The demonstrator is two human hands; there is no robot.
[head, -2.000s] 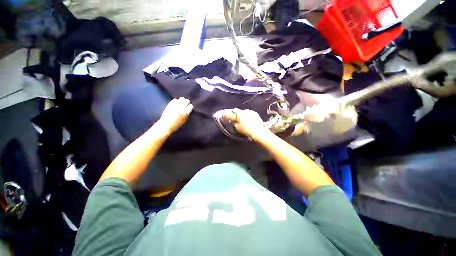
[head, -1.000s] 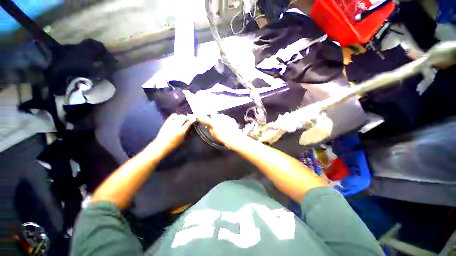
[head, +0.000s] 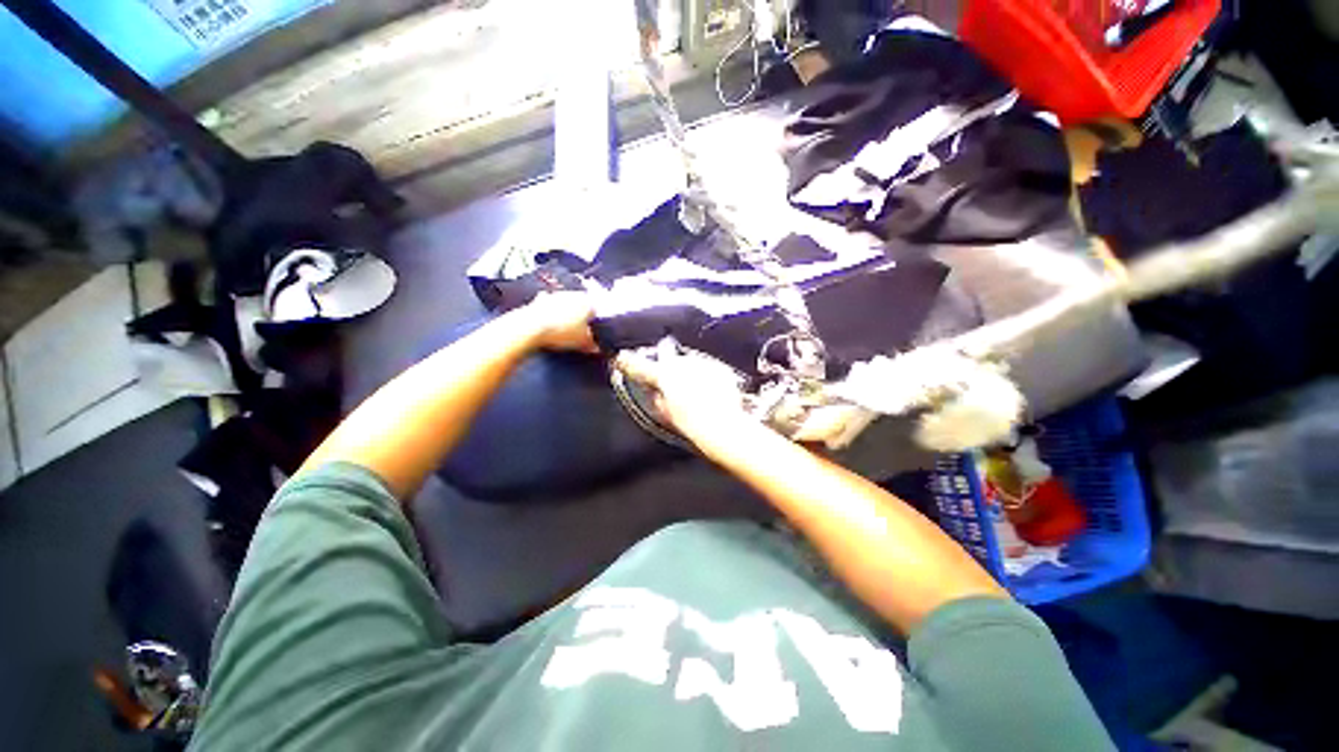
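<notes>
A part-sewn dark garment piece with white strips lies over the back of the padded pressing board. My left hand holds the garment's near left edge. My right hand grips the steam iron, which is mostly hidden under the hand; its curved metal edge shows at the left of the fingers, close to the garment's near edge. The pale steam hose runs from the upper right to the iron. Glare washes out part of the cloth.
A hanging cord comes down to the hose. A dark heap with white strips lies behind. A red basket stands upper right, a blue crate below the board. A white-and-blue upright box is behind.
The garment piece has been drawn back, baring more of the board's near part. My left hand has moved up along its edge. My right hand with the iron has moved left, then slightly right again.
</notes>
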